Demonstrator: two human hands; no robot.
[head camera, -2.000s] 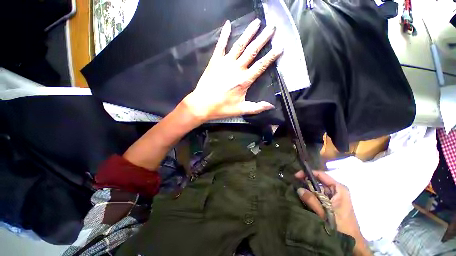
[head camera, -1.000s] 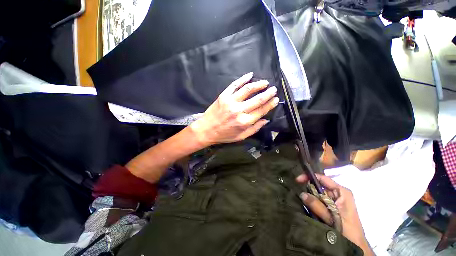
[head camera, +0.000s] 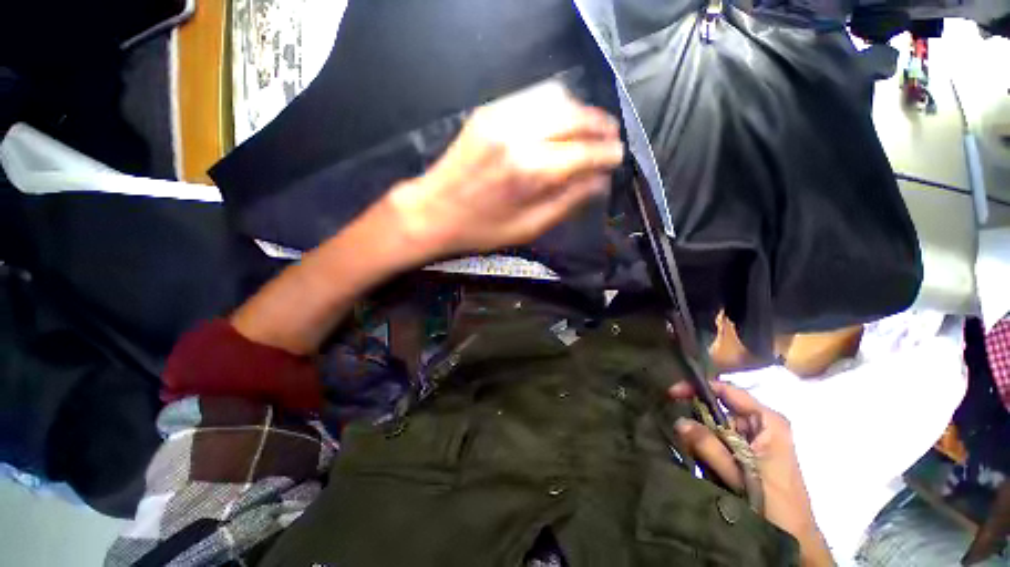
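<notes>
A black garment panel (head camera: 476, 66) lies on the table in front of me, with thinner, shinier black cloth (head camera: 775, 166) to its right. A white interfacing strip (head camera: 648, 155) shows as a narrow sliver between them. My left hand (head camera: 526, 166) is over the panel, blurred, its fingers bent and drawn together; whether it pinches cloth is unclear. My right hand (head camera: 737, 437) holds the tailor's shears (head camera: 670, 277) by their cord-wrapped handles at lower right. The long dark blades point up and left to the panel's right edge, tips hidden at the cloth.
Black cut pieces (head camera: 122, 255), one with a white edge, lie at left. White cloth (head camera: 853, 410) is heaped at right. Metal presser foot parts (head camera: 710, 22) are at the top. A small red item (head camera: 917, 72) lies on the table at upper right.
My left hand has moved up over the panel, and its fingers, spread flat at first, are now bent. Less of the white strip shows. The shears have shifted slightly right, still in my right hand.
</notes>
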